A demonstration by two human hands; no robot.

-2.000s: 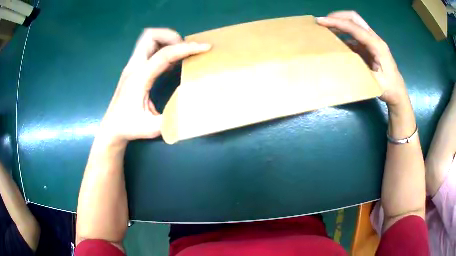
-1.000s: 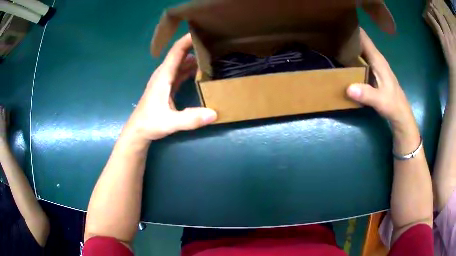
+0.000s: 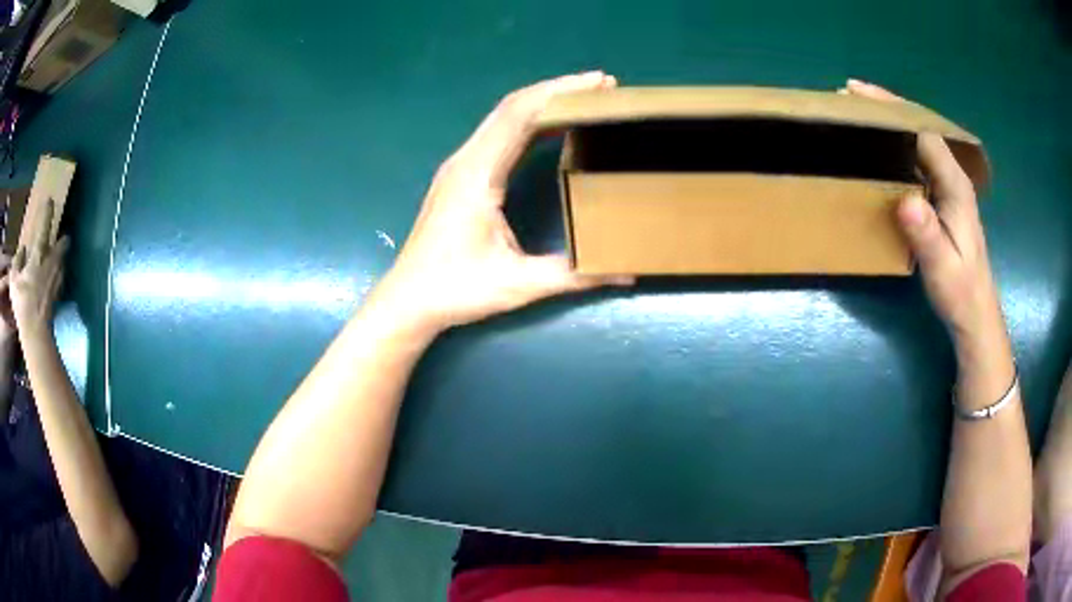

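Note:
A brown cardboard carton (image 3: pixel 741 223) is held in front of me, its plain front wall facing me. Its lid (image 3: pixel 752 106) is tilted down over it, with a dark gap left above the front wall, so the contents are hidden. My left hand (image 3: pixel 500 223) grips the carton's left end, thumb at the lower front corner and fingertips at the lid's rear. My right hand (image 3: pixel 946 241) grips the right end, thumb on the front wall's upper right corner and a fingertip showing behind the lid.
The glossy green table (image 3: pixel 270 223) lies under the carton. At the far left, a person's hand (image 3: pixel 35 276) touches a small brown box (image 3: pixel 49 206). Another carton (image 3: pixel 76 47) is at the upper left. Part of another person's arm (image 3: pixel 1054 470) shows at the right edge.
The lid was raised a second ago, showing a black cable bundle inside; it is now lowered over the opening. Both hands and the carton sit further right in the view.

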